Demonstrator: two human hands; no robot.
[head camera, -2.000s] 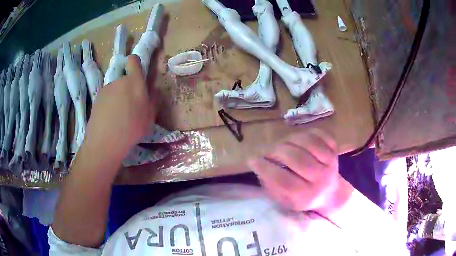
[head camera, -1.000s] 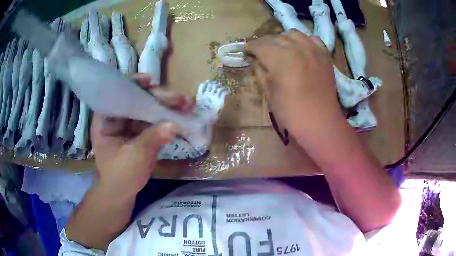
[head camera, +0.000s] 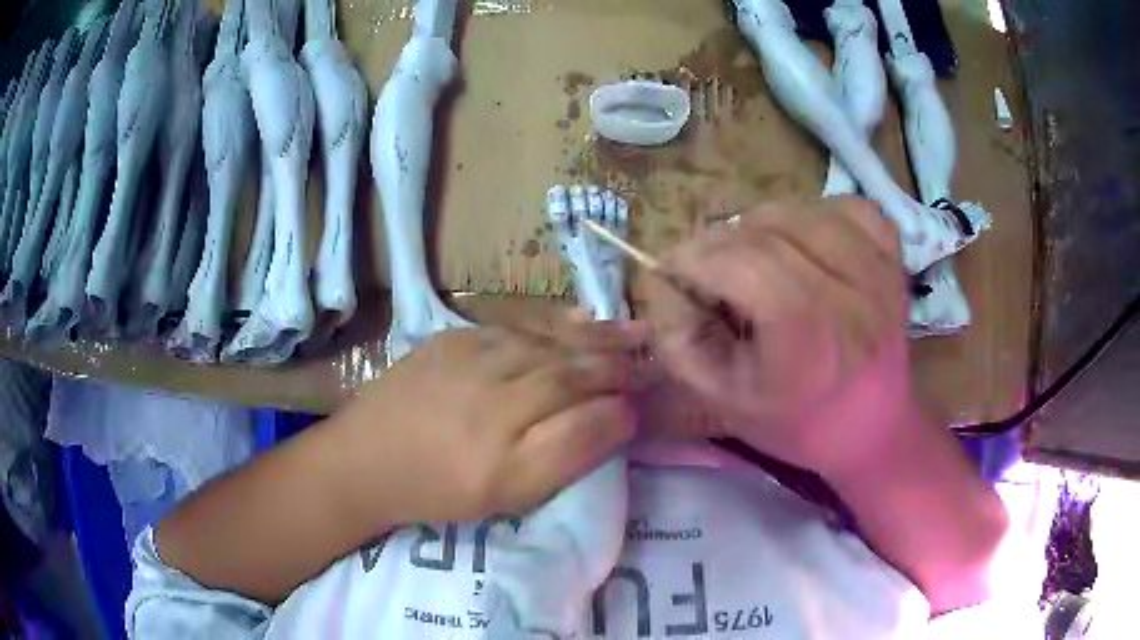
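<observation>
My left hand (head camera: 500, 419) is closed around a pale moulded leg (head camera: 563, 538), near its ankle. The calf lies against my shirt and the toed foot (head camera: 588, 231) points away from me over the cardboard, with dark lines between the toes. My right hand (head camera: 788, 325), slightly blurred, holds a thin pale toothpick (head camera: 625, 245) with its tip at the toes. The small white oval glue dish (head camera: 640, 113) stands beyond the foot. No black strap shows on this foot.
Many pale legs (head camera: 269, 163) lie side by side at the left, and one leg (head camera: 413, 163) lies nearer the middle. Legs with black at the foot (head camera: 925, 231) lie crossed at the right, by a dark flat rectangle. A small white cone (head camera: 1003, 108) and a dark cable are further right.
The held leg has swung from lying across the left side to pointing away from me, toes outward. My right hand has moved from the dish to the toes with the toothpick.
</observation>
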